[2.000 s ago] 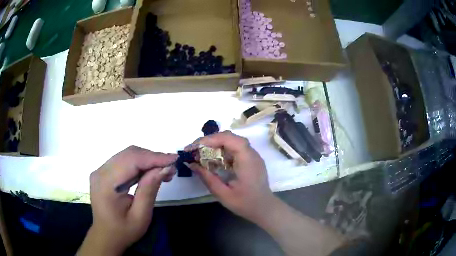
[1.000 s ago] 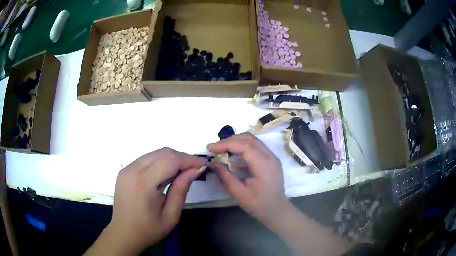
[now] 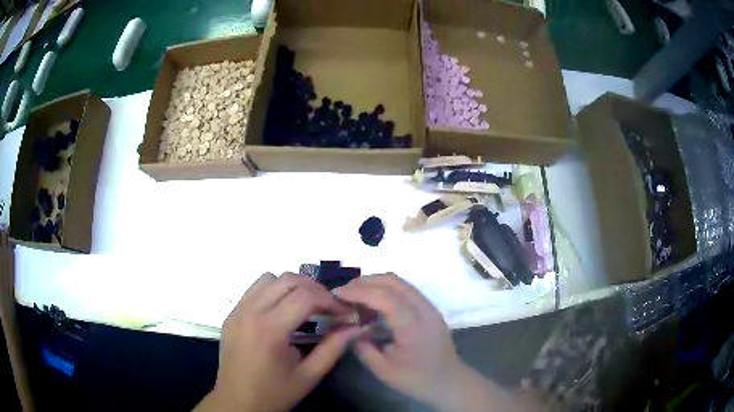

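My left hand and my right hand meet at the bench's front edge. Their fingertips pinch a small part, beige in what shows; the fingers and blur hide most of it. A black cross-shaped piece lies on the white surface just behind my fingertips, partly covered by my hands. A single black round piece lies alone behind it. Beige, black and pink housings lie in a small pile to the right.
Open cardboard boxes hold beige caps, black caps and pink caps at the back. A left box holds black blocks. A right box holds dark glossy parts. White oblong pieces lie on the green belt.
Both hands have come nearer to the front edge, with the small part between them. The black cross-shaped piece shows more behind the fingers. The whole view has shifted.
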